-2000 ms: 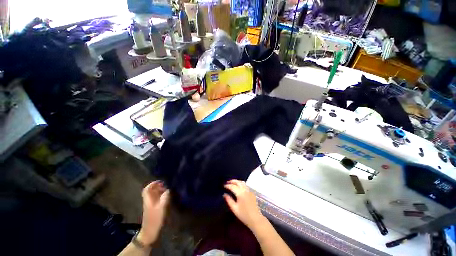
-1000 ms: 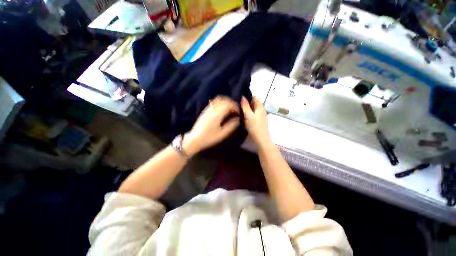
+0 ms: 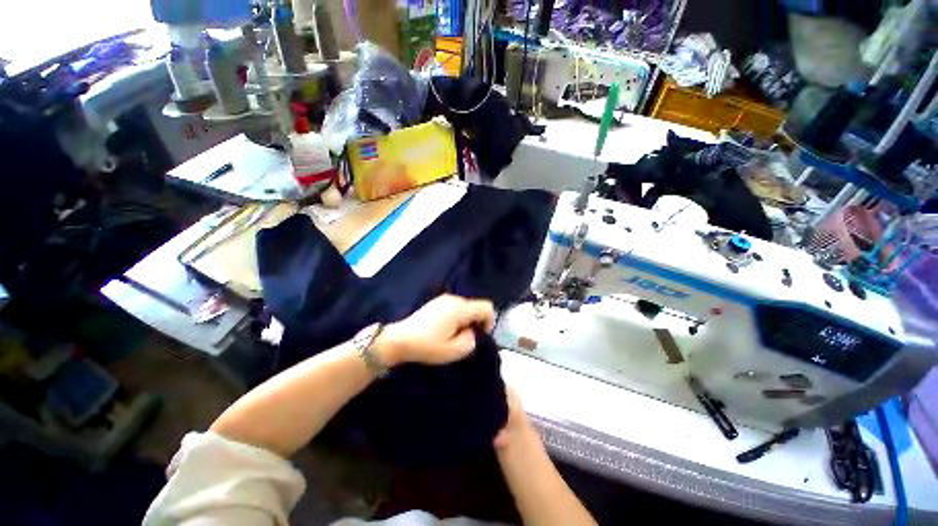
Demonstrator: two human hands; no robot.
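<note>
The dark cloth garment (image 3: 432, 401) lies over the table left of the sewing machine, and its near end is lifted at the table's front edge. My left hand (image 3: 442, 329) is closed on a fold of the cloth near the middle of the view. My right hand (image 3: 509, 416) is at the cloth's lower right side, its fingers partly hidden by the cloth. The white sewing machine (image 3: 669, 277) with a blue stripe stands to the right; its needle area is right of the cloth.
A yellow box (image 3: 403, 161) stands behind the cloth. Thread cones (image 3: 226, 77) are at the upper left. Thread snips (image 3: 712, 407), a thin black tool (image 3: 767, 445) and a black looped item (image 3: 854, 462) lie at the right. A pink basket (image 3: 852, 231) is behind the machine.
My hands have come together at the cloth's near end. My left hand has gripped a fold and lifted it, and my right hand has moved lower behind the cloth. The view has shifted.
</note>
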